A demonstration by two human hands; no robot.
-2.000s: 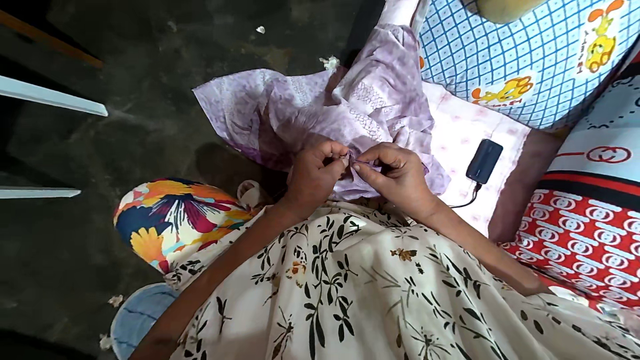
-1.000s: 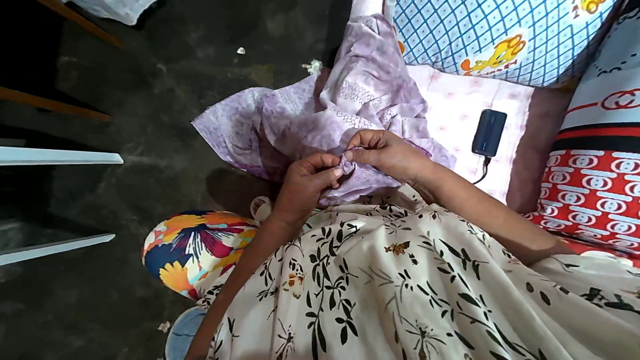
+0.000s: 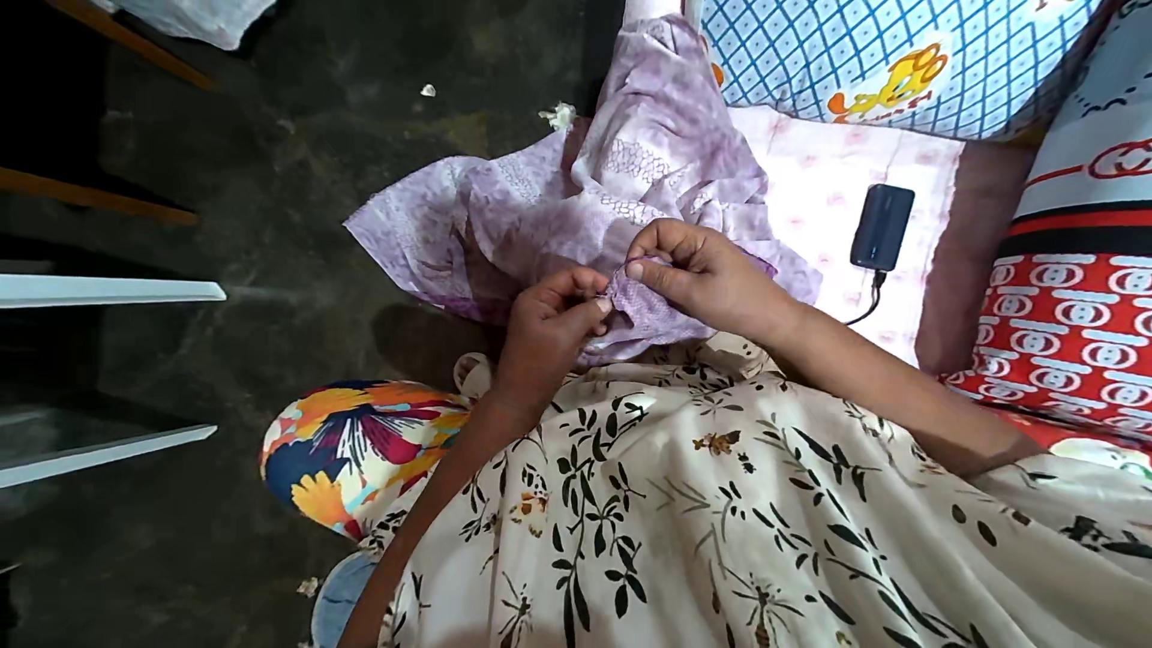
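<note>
A light purple patterned cloth (image 3: 540,207) with a darker purple edge lies over my lap and spreads forward to the left. My left hand (image 3: 562,324) pinches the cloth's edge between thumb and fingertips. Just to its right, my right hand (image 3: 684,270) grips the same edge between thumb and forefinger, where a thin dark purple strand or hem line shows. The fingertips of both hands are close together over a small gathered part of the cloth. Whether a needle is held between them cannot be made out.
A dark power bank (image 3: 883,227) with a cable rests on a pink-white sheet (image 3: 810,162) at right. Beyond are a blue checked pillow (image 3: 792,63) and a red-and-white patterned bolster (image 3: 1071,315). White bars (image 3: 108,290) stand at left above the dark floor (image 3: 297,225).
My hands remain at the cloth's edge, with slight shifts of the fingers; my left hand's fingertips have drawn a little apart from my right hand's. The view has shifted somewhat.
</note>
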